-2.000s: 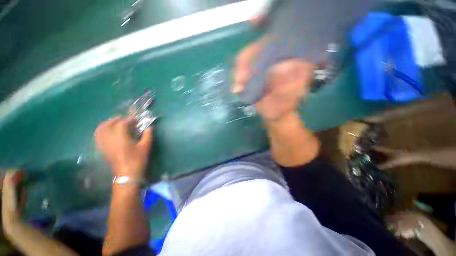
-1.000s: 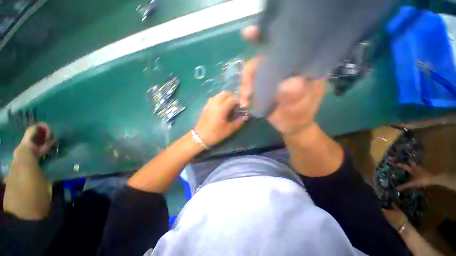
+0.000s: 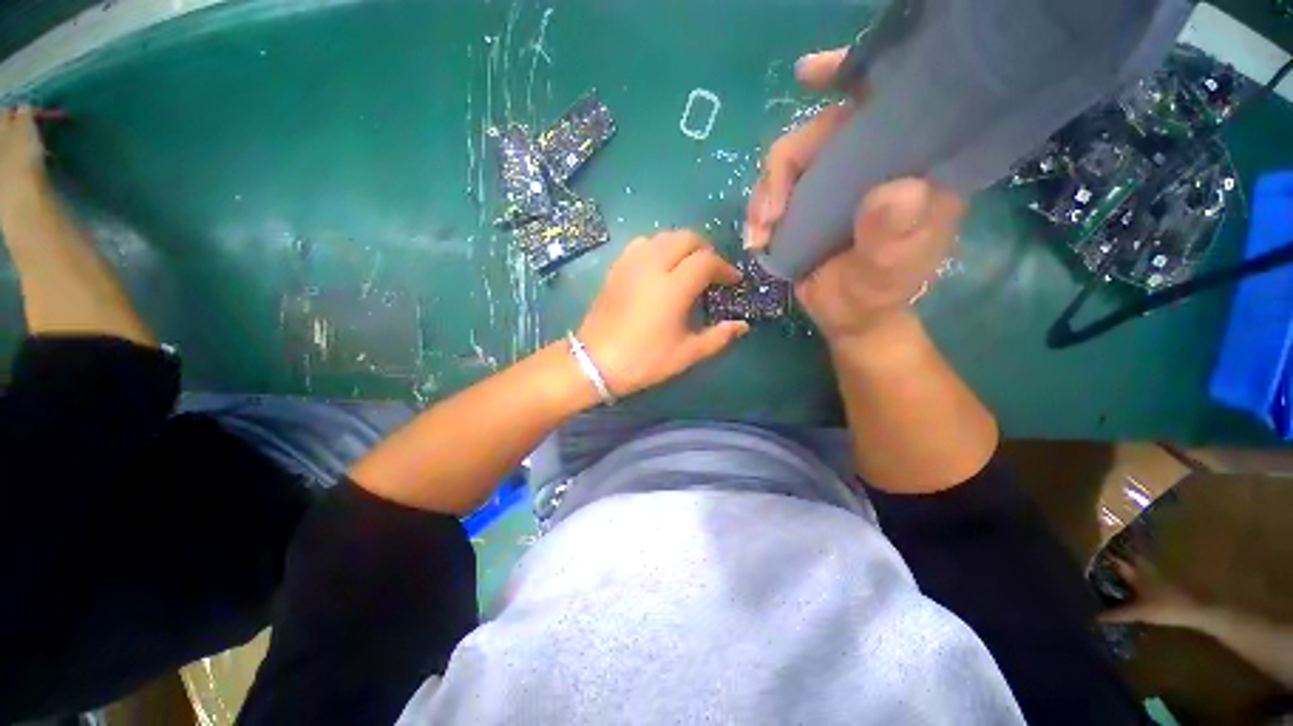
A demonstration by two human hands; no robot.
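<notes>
My right hand (image 3: 865, 255) is wrapped around the large grey tapered power cutter (image 3: 943, 128), its narrow end pointing down toward the bench. My left hand (image 3: 652, 315) holds a small dark circuit board (image 3: 752, 292) by its left side, between thumb and fingers, close to the cutter's tip. The tip covers part of the board's upper right, so I cannot tell whether they touch. Several speckled boards (image 3: 559, 185) lie overlapping to the left, beyond my left hand.
A pile of dark boards (image 3: 1134, 177) lies at right, with a black hose (image 3: 1177, 294) and a blue bin (image 3: 1259, 319). A pale rectangular ring (image 3: 699, 114) and tiny clippings lie ahead. Another person's arm (image 3: 64, 255) is at left; a hand (image 3: 1156, 596) reaches into a carton below right.
The view has shifted and sharpened. Since two seconds ago my left hand has moved from the loose boards at left to the cutter's tip. The neighbour's hand at left has moved farther forward.
</notes>
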